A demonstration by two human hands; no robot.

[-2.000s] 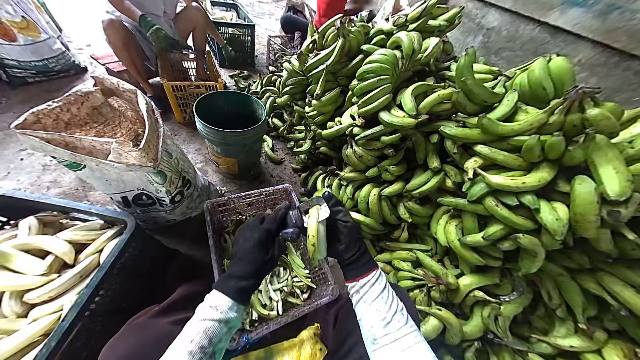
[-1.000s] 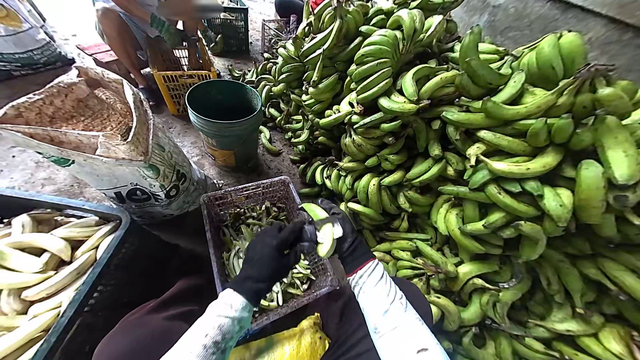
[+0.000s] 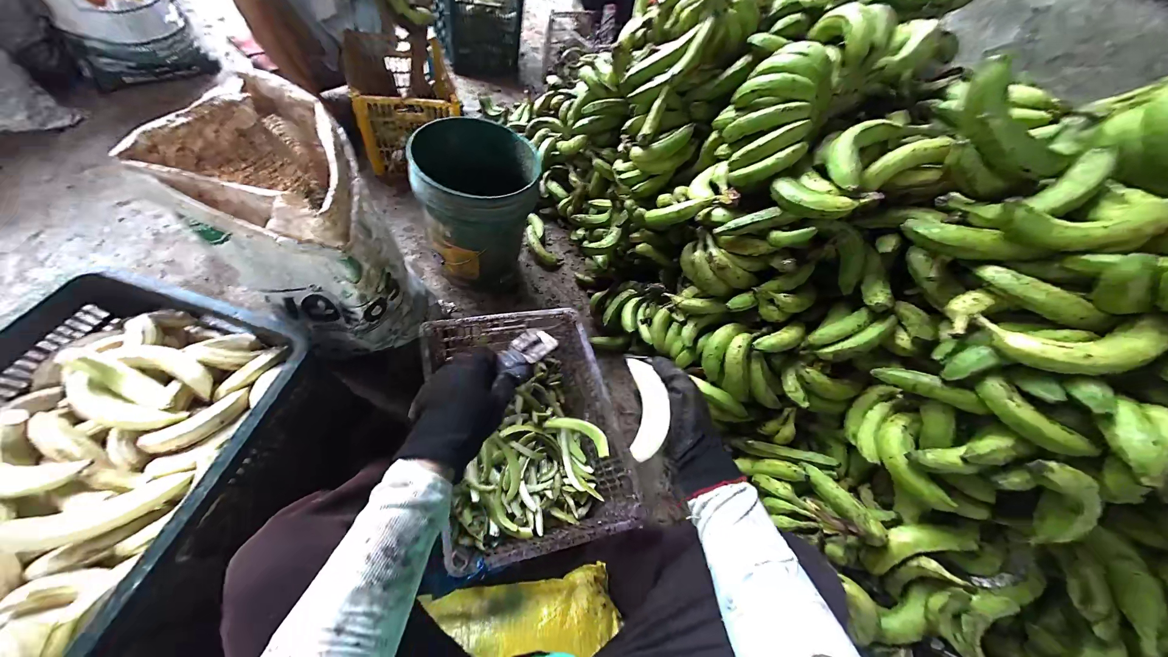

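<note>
My left hand (image 3: 461, 406), in a black glove, grips a small peeling tool (image 3: 531, 349) over the left side of a plastic crate (image 3: 613, 411) that holds green peel strips (image 3: 525, 479). In my right hand (image 3: 689, 424), gloved in black too, is a peeled, pale plantain (image 3: 650, 409), held upright just right of the crate's rim. Unpeeled green plantains (image 3: 776, 119) are heaped beside that hand. At the left, a black crate (image 3: 196, 484) holds many peeled plantains (image 3: 151, 401).
A green bucket (image 3: 474, 201) stands beyond the peel crate. An open woven sack (image 3: 338, 274) stands left of it, with brown material inside. A yellow crate (image 3: 392, 128) is behind, near a person's leg (image 3: 283, 41). Yellow material (image 3: 529, 616) lies by my lap.
The plantain in my right hand now shows pale flesh, where green peel showed before. My hands have moved apart, the left one with the tool. The view has shifted left.
</note>
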